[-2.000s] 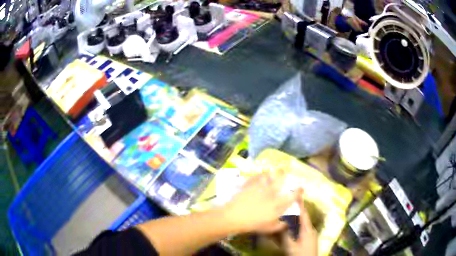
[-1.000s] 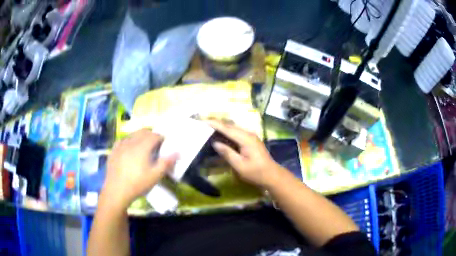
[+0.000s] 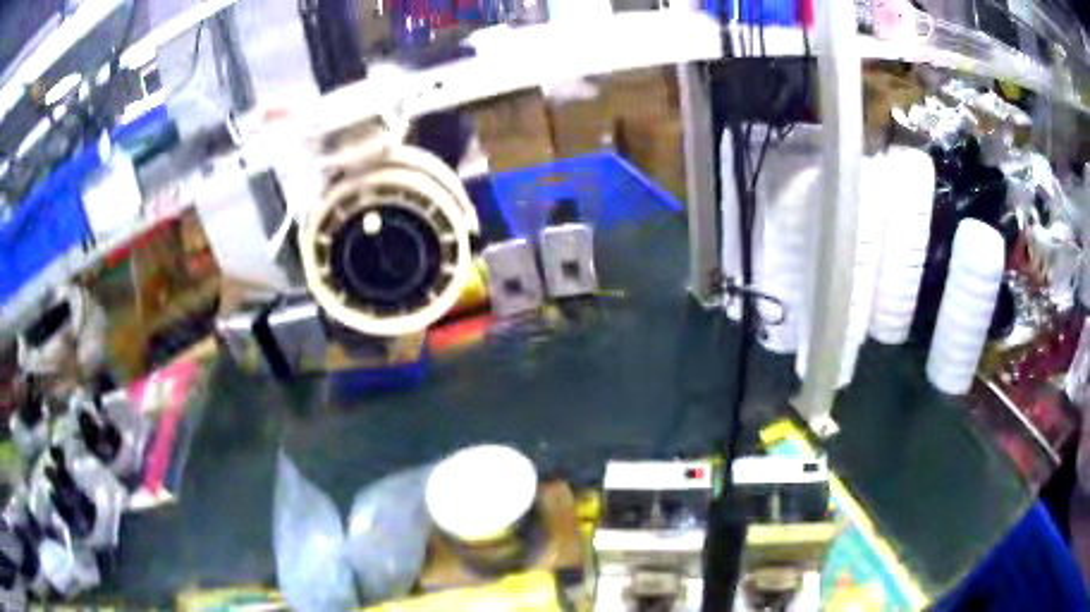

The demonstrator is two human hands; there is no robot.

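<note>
Neither of my hands is in the picture. Nearest in front of me, the yellow padded cushion (image 3: pixel 484 595) shows only as a strip at the bottom edge. A round tin with a white top (image 3: pixel 482 493) stands behind it on a brown base. Two clear bluish plastic bags (image 3: pixel 313 540) lie left of the tin. Two silver-white metal units (image 3: pixel 651 538) stand to the right, with a black, blurred upright tool or cable in front of them. Anything on the cushion is out of view.
A large round white-rimmed device (image 3: pixel 389 245) with a dark centre stands at the back. White assemblies (image 3: pixel 72 502) line the left. A white post (image 3: pixel 831 239) rises at right, near stacked white parts (image 3: pixel 966 305). A blue crate (image 3: pixel 586 191) is behind; another blue edge shows lower right.
The view has swung up and rightward from the cushion. Both hands and the white part between them have left the picture. The back of the bench and the round device now show.
</note>
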